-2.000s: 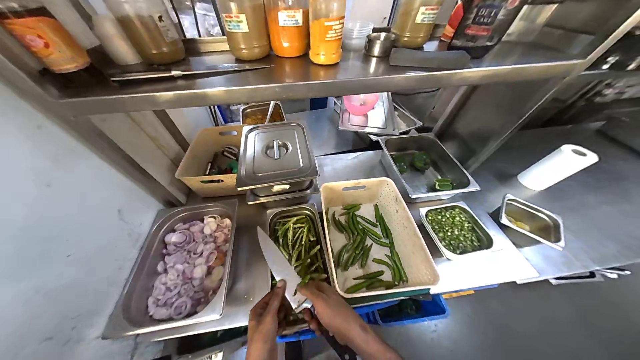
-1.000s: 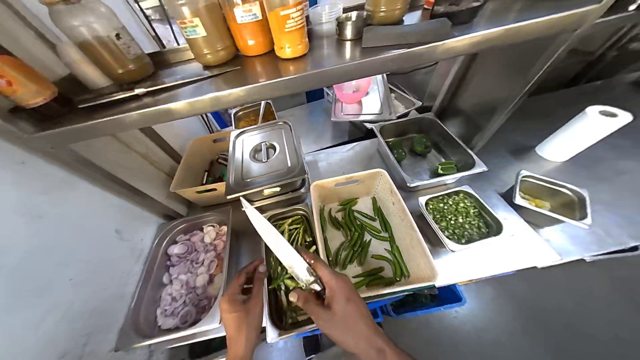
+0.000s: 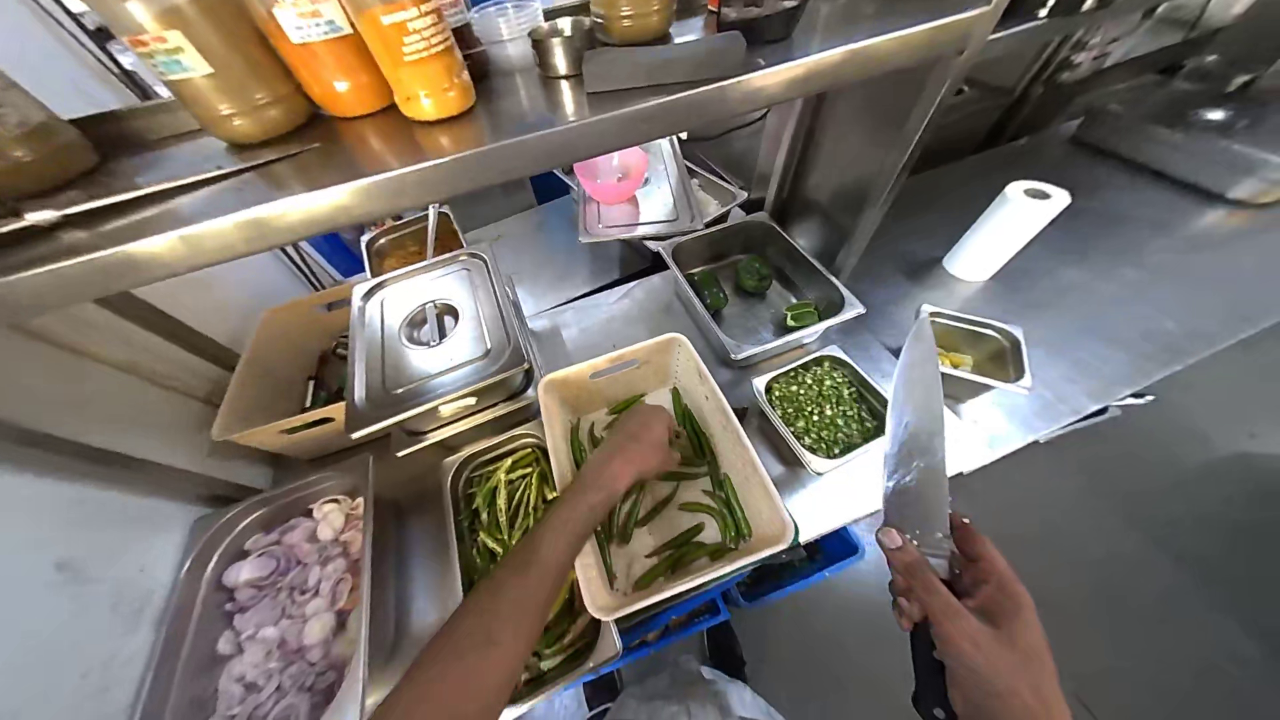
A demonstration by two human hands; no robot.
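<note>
My left hand (image 3: pixel 640 443) reaches into a cream plastic basket (image 3: pixel 563 420) among whole green chillies (image 3: pixel 715 470); its fingertips are hidden, so its hold cannot be told. In my right hand (image 3: pixel 975 605), at the right, is a chef's knife (image 3: pixel 917 450) with a black handle, its blade pointing up. Beneath my left forearm, a steel pan holds slit green chillies (image 3: pixel 508 500). Sliced onions (image 3: pixel 290 610) lie in a deep steel pan at the lower left. Chopped green pieces (image 3: pixel 825 405) fill a small steel pan right of the basket.
A lidded steel pan (image 3: pixel 440 330) stands behind the slit chillies, beside a tan bin (image 3: pixel 270 390). Green peppers (image 3: pixel 753 274) lie in a steel pan at the back. A paper roll (image 3: pixel 1007 230) and a small pan (image 3: pixel 1012 350) are at right. A shelf (image 3: pixel 500 130) with bottles crosses above.
My left hand has moved from over the slit chillies into the cream basket. My right hand has carried the knife away to the right, and the blade now points up.
</note>
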